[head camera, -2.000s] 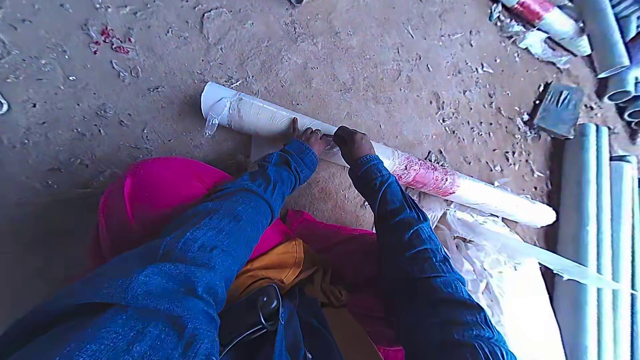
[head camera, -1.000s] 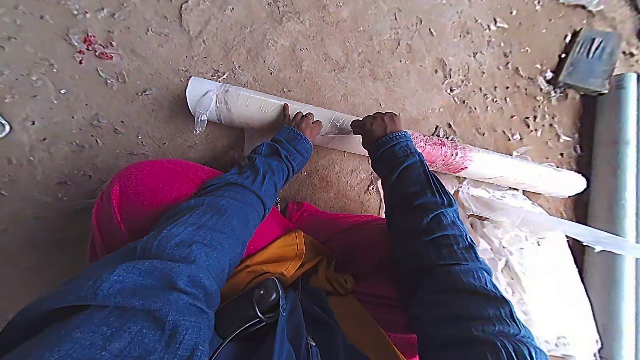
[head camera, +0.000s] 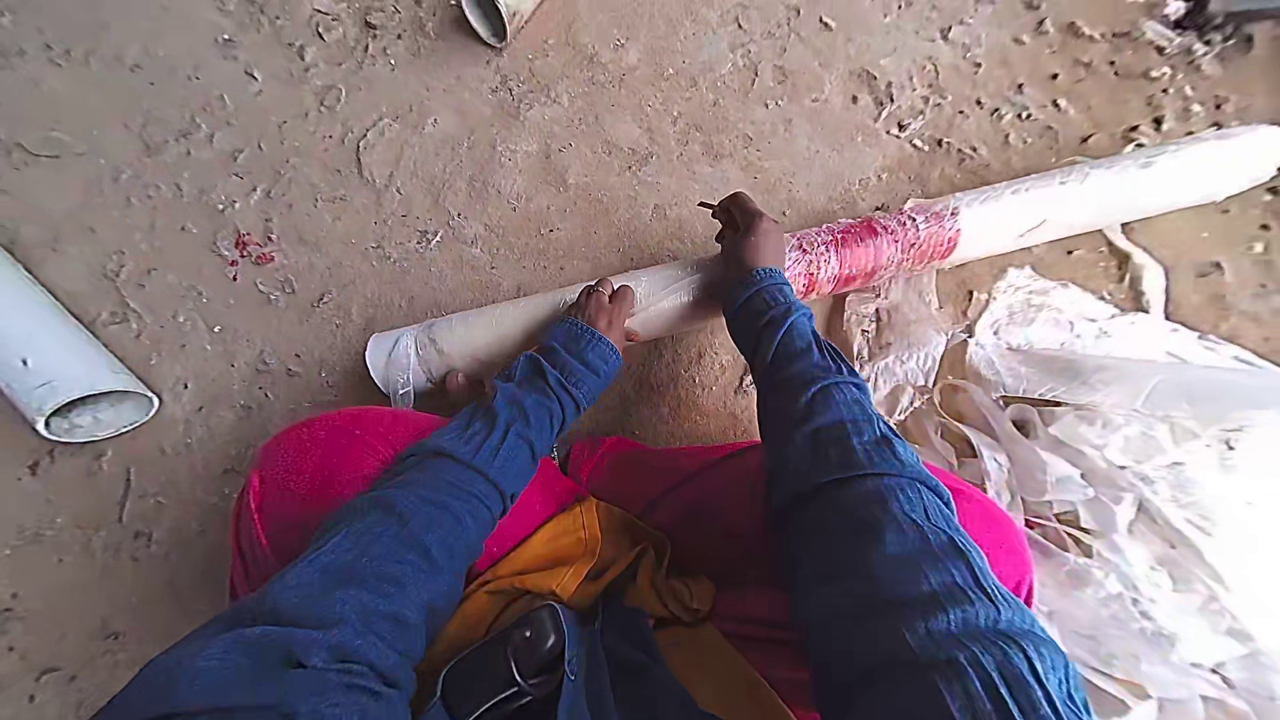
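A long white roll or tube wrapped in clear plastic film (head camera: 500, 335) lies across the ground in front of my knees. Around its right part is a red band (head camera: 870, 250) under the film. My left hand (head camera: 605, 312) rests on the tube left of its middle, with fingers bent over the film. My right hand (head camera: 748, 235) is at the tube just left of the red band, closed on a small dark thin tool (head camera: 708, 206) whose tip sticks out to the left; its kind is too small to tell.
A grey pipe (head camera: 70, 350) lies at the left, and another pipe end (head camera: 487, 20) shows at the top. Crumpled clear plastic sheeting (head camera: 1130, 470) is heaped at the right. Red scraps (head camera: 250, 250) lie on the dirt floor.
My right hand, which was low on the tube close to my left, has moved up over its far edge. The view has turned and shifted, so the tube slants the other way.
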